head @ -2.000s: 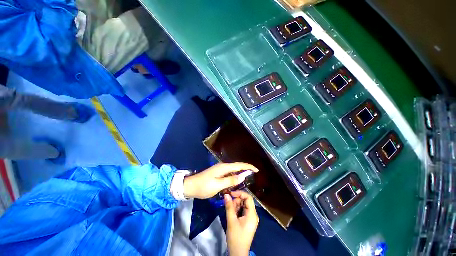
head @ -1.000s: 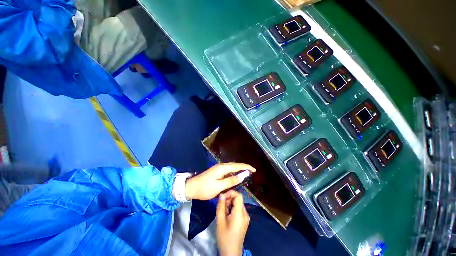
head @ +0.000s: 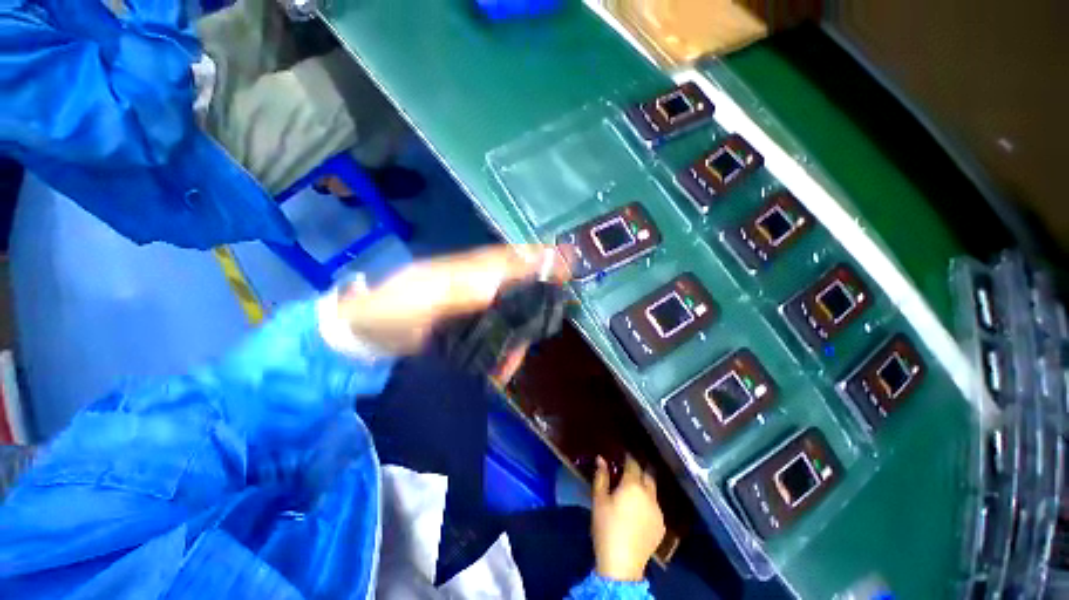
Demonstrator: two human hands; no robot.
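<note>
My left hand (head: pixel 451 293) is blurred and holds a black device housing (head: pixel 510 322) beside the bench edge, near the lower left pocket row of the clear blister tray (head: pixel 750 551). My right hand (head: pixel 627 516) is lower down, over the open carton (head: pixel 574 404) below the bench edge. Its thumb and fingers are a little apart, and I see no clear object in it. Black housings with pale-outlined square windows, such as one near my left hand (head: pixel 612 238), sit in two rows in the tray. The upper left pocket (head: pixel 551 176) holds no housing.
Stacked blister trays (head: pixel 1020 410) stand at the right. A blue stool (head: pixel 340 223) and another person's blue sleeve (head: pixel 176 152) are at the upper left. A brown cardboard piece (head: pixel 692 29) and a blue object (head: pixel 516 6) are at the top edge.
My left hand has moved up and towards the tray with the housing. My right hand has parted from it and moved right over the carton. The view has shifted slightly.
</note>
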